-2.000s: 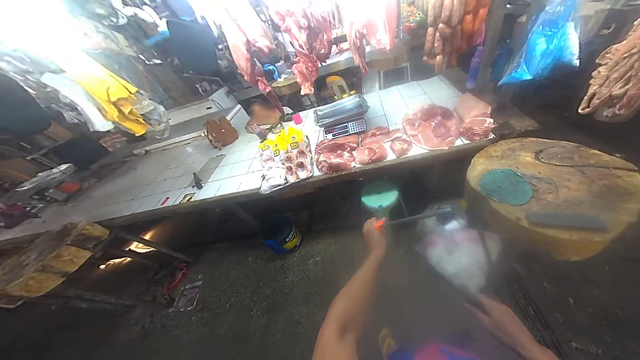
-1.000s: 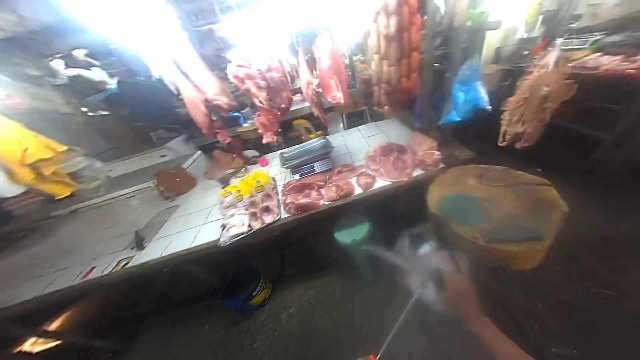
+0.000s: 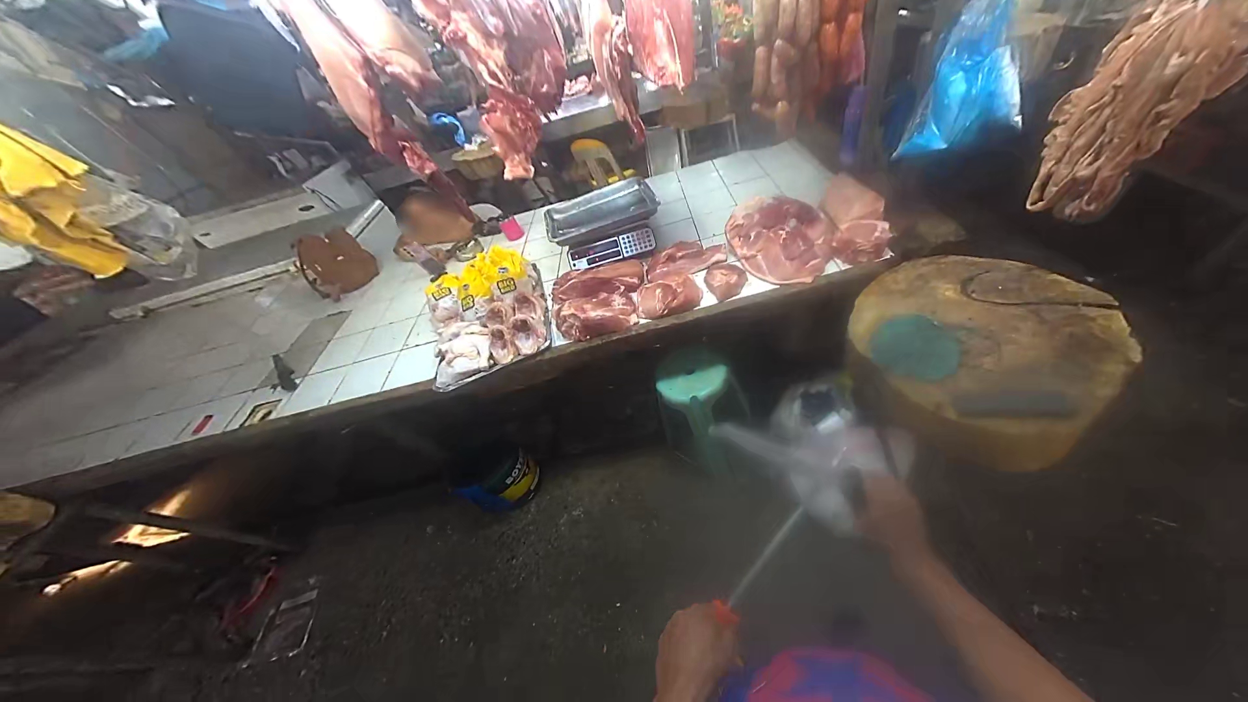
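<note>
Low in the view, my left hand [image 3: 697, 648] is closed round the orange handle of a thin rod, likely a honing steel [image 3: 765, 561], which slants up to the right. My right hand [image 3: 882, 517], farther forward and to the right, grips a dark handle; its blurred pale blade, likely a knife [image 3: 775, 448], points left above the rod's tip. Whether blade and rod touch cannot be told. Around the blade and right hand is a blurred clear plastic bag [image 3: 824, 487]; what holds it is unclear.
A tiled counter [image 3: 375, 341] bears pork cuts [image 3: 595, 297], packed chicken [image 3: 487, 322] and a digital scale [image 3: 609, 244]. A round chopping block [image 3: 1004, 341] stands at right, a green stool [image 3: 692, 385] under the counter's edge, a bucket [image 3: 507, 483] on the floor. Meat [image 3: 507, 58] hangs above.
Two seconds ago my left hand was farther forward, its rod pointing right; it is now low near my body, the rod pointing up. My right hand has moved forward. The view has shifted.
</note>
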